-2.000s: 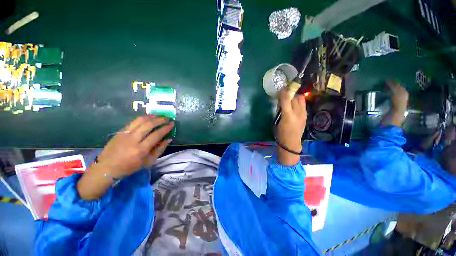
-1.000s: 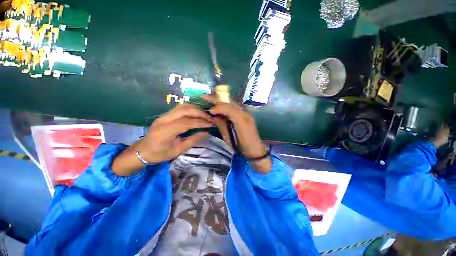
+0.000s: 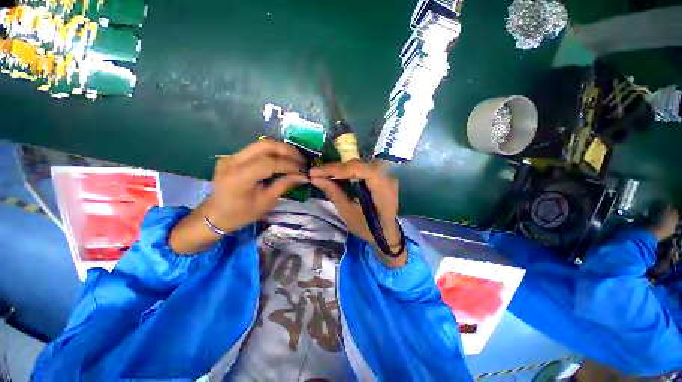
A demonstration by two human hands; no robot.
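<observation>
My right hand (image 3: 366, 195) holds the soldering iron (image 3: 346, 142) by its cream grip, with the tip pointing away over the mat and blurred. Its cord runs down by my wrist. The thumb and forefinger of my right hand meet the fingertips of my left hand (image 3: 254, 179) at the mat's front edge. A small dark green piece, seemingly a circuit board, shows between and under my left fingers, mostly hidden. Another green circuit board (image 3: 303, 133) with pale tabs on its left lies just beyond the fingertips.
A stack of LCD modules (image 3: 419, 82) lies right of the iron. Further right are a tip-cleaning cup (image 3: 523, 123), a silvery clump (image 3: 536, 22) and a black fan (image 3: 550, 210). A batch of boards (image 3: 114, 43) is far left. Another person's blue sleeve (image 3: 624, 298) is at right.
My right hand has come from beside the cup with the iron to meet my left hand. In the last second the view has shifted slightly and both hands' fingertips have closed together.
</observation>
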